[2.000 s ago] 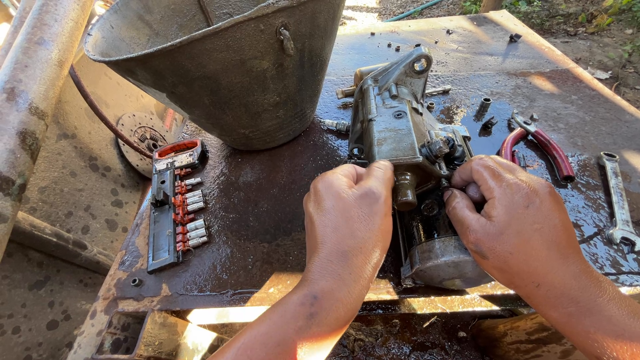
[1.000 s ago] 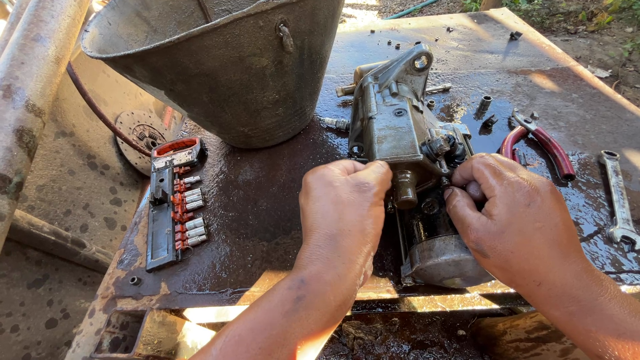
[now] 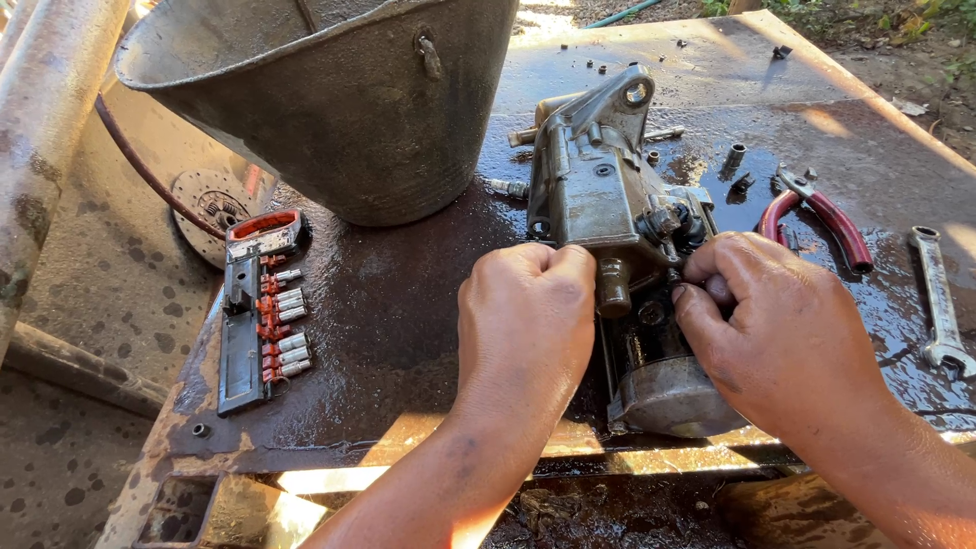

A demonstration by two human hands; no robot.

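Note:
A greasy metal starter motor (image 3: 598, 202) lies on the wet metal bench, its mounting ear pointing away and its round end cap towards me. My left hand (image 3: 526, 328) is curled against the left side of the housing; its fingertips are hidden, so what they grip cannot be told. My right hand (image 3: 762, 313) pinches with thumb and forefinger at a small part by the terminals on the right side. Pliers with red handles (image 3: 837, 221) lie to the right of the motor. Farther right is a combination wrench (image 3: 939, 301).
A large dirty metal bucket (image 3: 343, 114) stands behind left. A socket rail (image 3: 242, 328) with several sockets lies below it. A loose socket (image 3: 733, 156) and a ratchet extension end (image 3: 509, 187) lie beside the motor. Small nuts are scattered at the far side.

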